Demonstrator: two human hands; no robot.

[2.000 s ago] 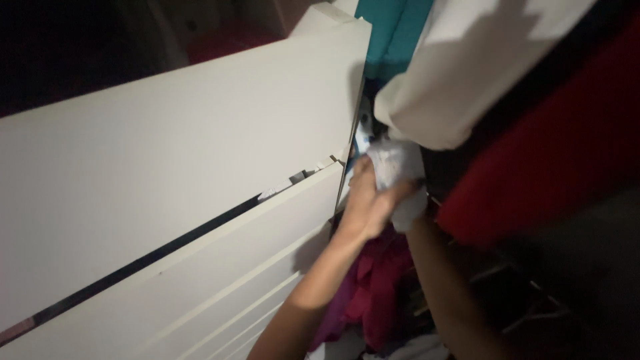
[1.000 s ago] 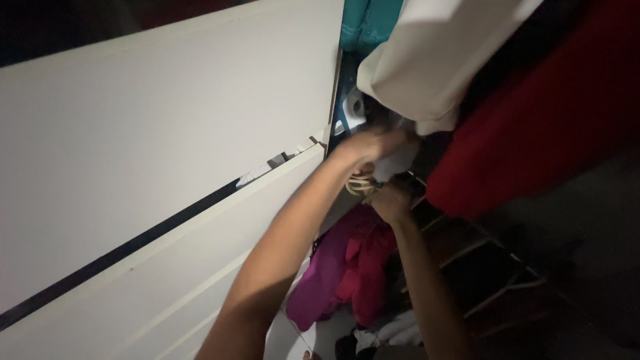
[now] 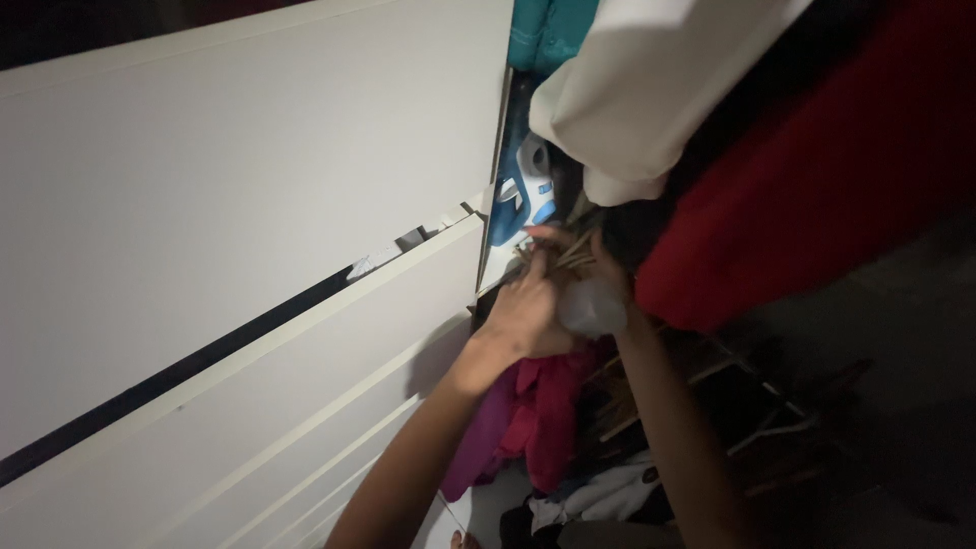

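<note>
My left hand (image 3: 526, 305) and my right hand (image 3: 610, 271) are close together around a translucent whitish container (image 3: 592, 307), which is blurred. Thin tan sticks (image 3: 576, 255) fan out between my fingers, just above the container. Which hand bears the container is hard to tell; my left hand lies against its left side, my right wrist against its right. Past my fingertips a white and blue clothes iron (image 3: 537, 179) stands on a white shelf surface (image 3: 499, 265).
White drawer fronts (image 3: 252, 175) fill the left side, one slightly ajar. Cream cloth (image 3: 625, 107), a red garment (image 3: 793, 183) and teal fabric (image 3: 549, 34) hang above and right. Pink and purple clothes (image 3: 537, 427) lie below, beside a wire rack (image 3: 762, 381).
Both hands have shifted; the tan sticks now spread upward above the container, and the iron shows more fully beyond my fingers.
</note>
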